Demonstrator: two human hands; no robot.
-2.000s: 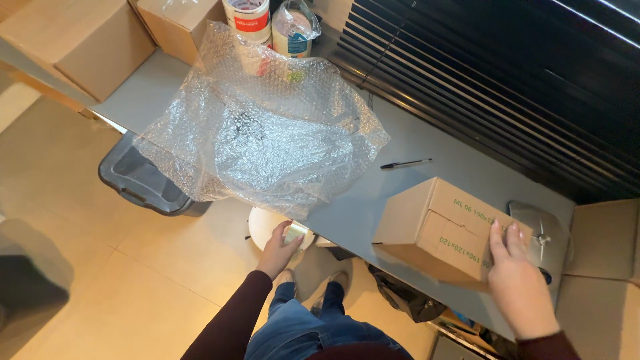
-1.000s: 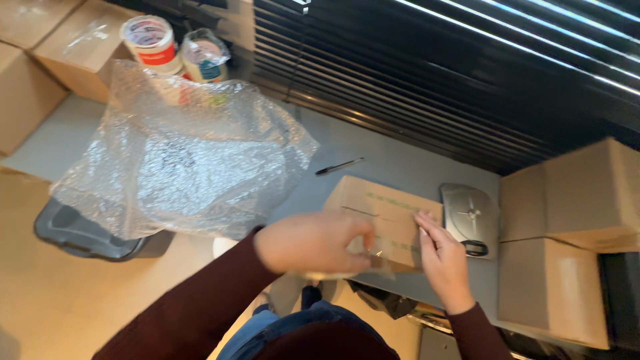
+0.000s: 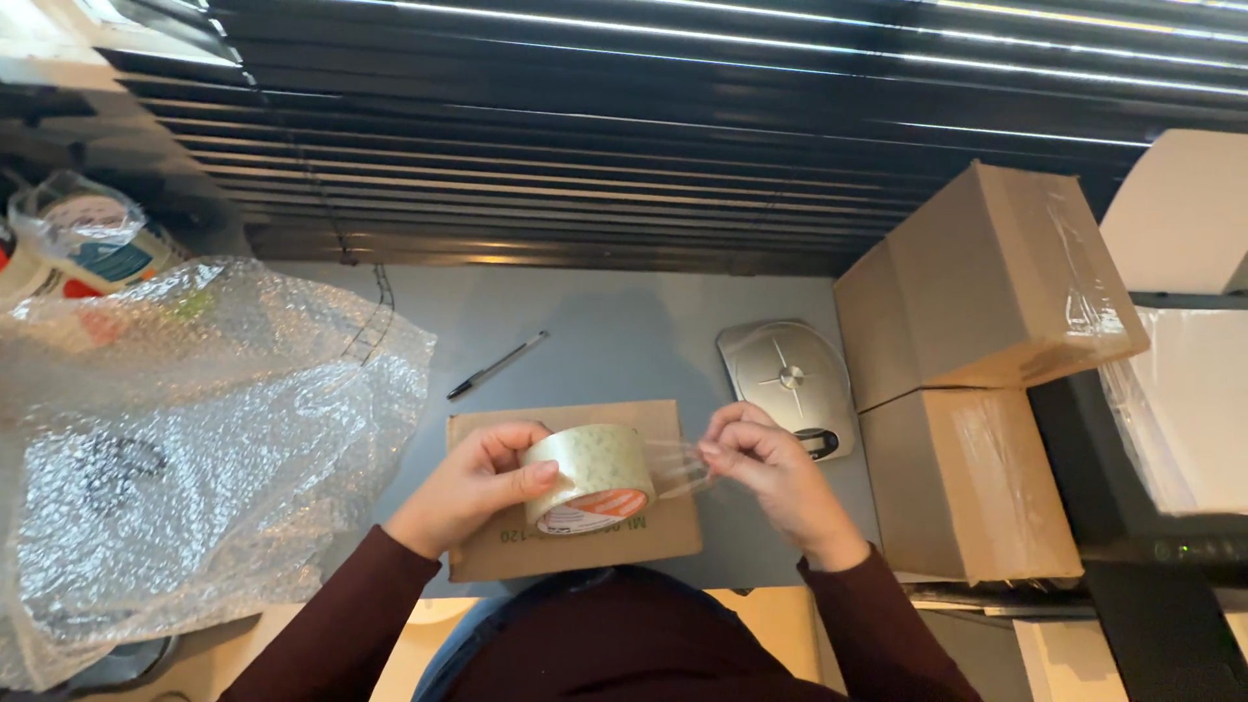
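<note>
My left hand grips a roll of clear packing tape with an orange-and-white core, held above a closed cardboard box. A strip of tape runs off the roll to the right, its free end pinched between the fingertips of my right hand. The box lies near the front edge of the grey table, with green print on it. Behind the box lies a black ballpoint pen, and a silver digital scale stands beyond my right hand.
Bubble wrap covers the table's left side, partly over tape rolls at the back left. Stacked cardboard boxes stand at the right, beside white sheets. Dark window blinds run along the back.
My right hand has left the box and now holds the tape's end. The roll, in my left hand away from the box two seconds ago, is over it now. The view has swung right.
</note>
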